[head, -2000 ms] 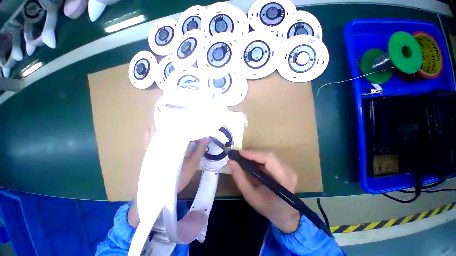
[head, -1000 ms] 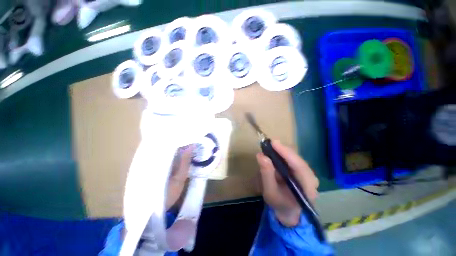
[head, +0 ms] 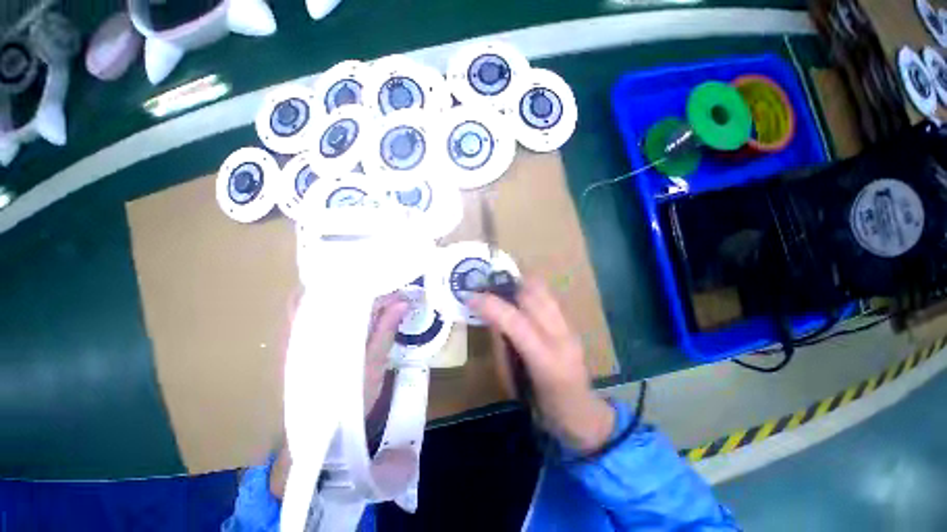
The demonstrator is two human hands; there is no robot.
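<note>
The white plastic housing, overexposed, stands over the cardboard's front edge. My left hand is closed on it, partly hidden behind its frame, with fingertips at the round seat with a dark ring. My right hand holds the soldering iron, its blurred tip pointing away from me, and also grips a white round disc by its near edge. This disc is beside the round seat, at its upper right. More round discs lie piled behind the housing. A pale support block shows under the work.
The brown cardboard lies under the work. At right, a blue tray holds a green solder spool, a tape roll and a black soldering station reaching past its edge. Other white housings stand at far left.
The pile's rightmost disc has left it and is now in my right hand beside the seat. The iron has moved away from the seat and turned upright. My left hand still holds the housing.
</note>
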